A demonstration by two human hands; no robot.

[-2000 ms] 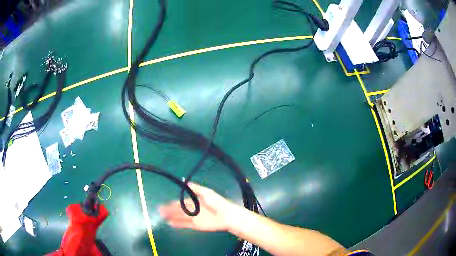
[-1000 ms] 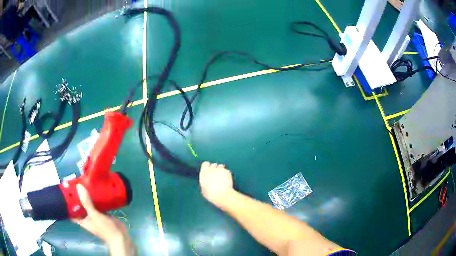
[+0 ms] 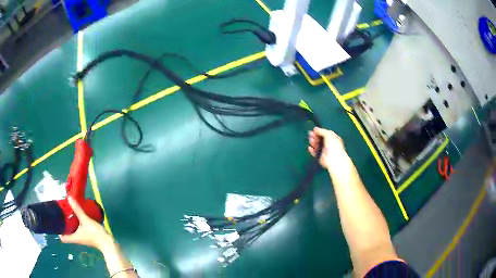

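Observation:
My right hand is closed around the thick black wire bundle near its bend at the right. The bundle runs from the upper left across the table to my hand, then curves down to fanned wire ends with white labels. A yellow-green tag is on the bundle just above my hand. My left hand holds the red heat gun by its body at the lower left, its black nozzle pointing left and its handle up.
A clear plastic bag lies beside the labelled ends. A white stand is at the top, a large pale machine at the right, red-handled scissors near it. White paper and another bundle are at the left.
My right hand has carried the bundle to the right, and its labelled ends have come into view. The heat gun, still in my left hand, is slightly further left. The view has shifted right.

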